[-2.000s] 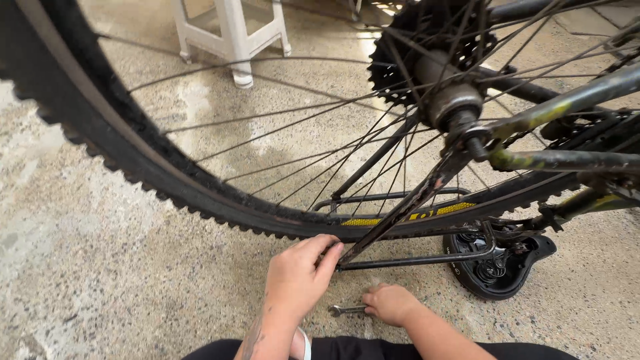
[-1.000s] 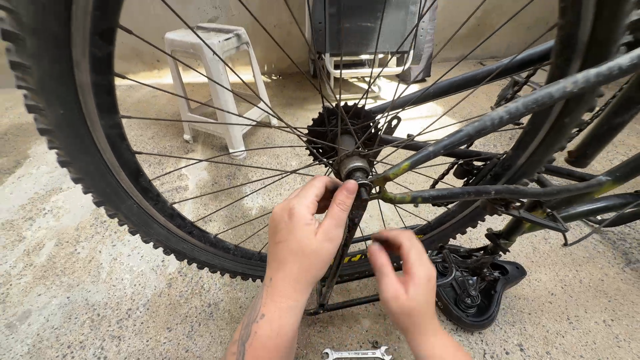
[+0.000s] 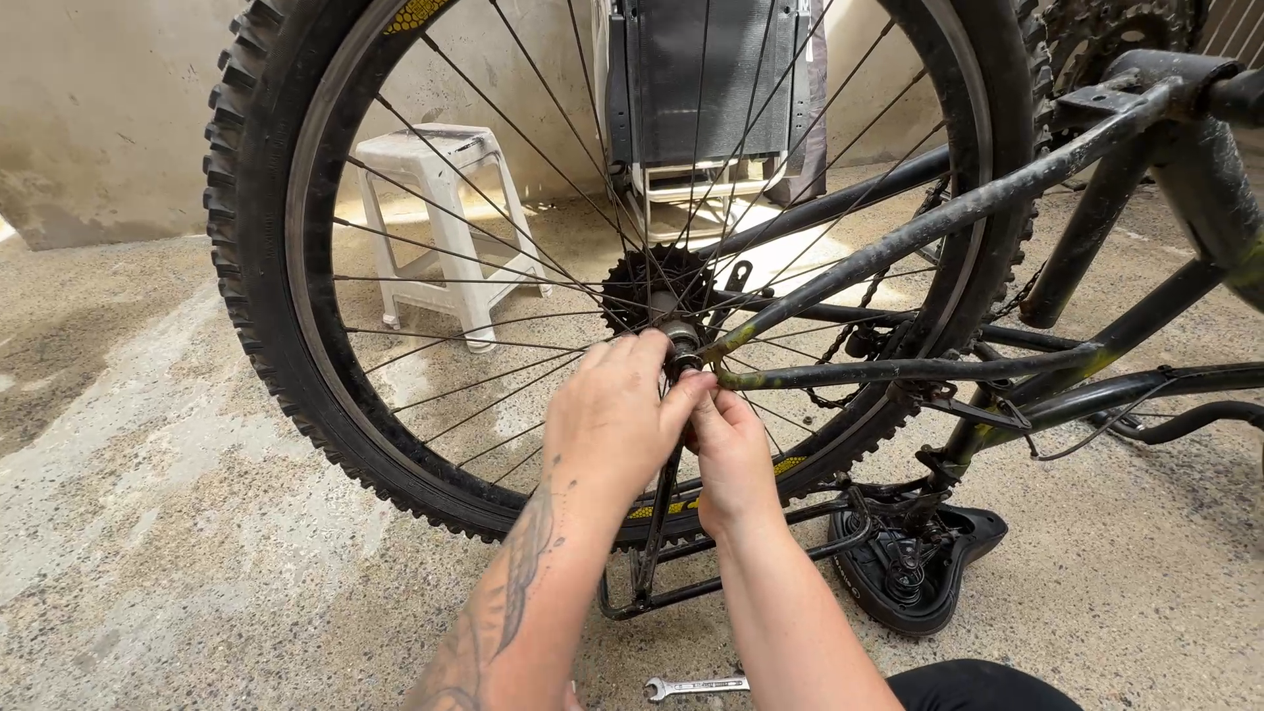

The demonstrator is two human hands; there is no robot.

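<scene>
An upside-down bicycle's spoked wheel with a knobby tyre (image 3: 267, 326) fills the middle of the head view. At its hub (image 3: 681, 341), beside the rear sprocket cluster (image 3: 642, 281), both hands meet. My left hand (image 3: 617, 415) reaches over the axle end, its fingers at the hub and its thumb against my right fingertips. My right hand (image 3: 731, 444) pinches at the axle end, just below the frame's dropout; whatever small part lies between the fingertips is hidden. A metal wrench (image 3: 696, 685) lies on the ground below the hands, partly covered by my right forearm.
The saddle (image 3: 918, 573) rests on the concrete at the right, under the black frame tubes (image 3: 938, 370). A black rear rack (image 3: 681, 592) hangs below the wheel. Behind the wheel stand a white plastic stool (image 3: 444, 217) and a folded chair (image 3: 706, 89) by the wall.
My right hand was by a wrench on the ground, then rose, and now is at the axle end. My left hand went from the rack up to the hub. The view has tilted up.
</scene>
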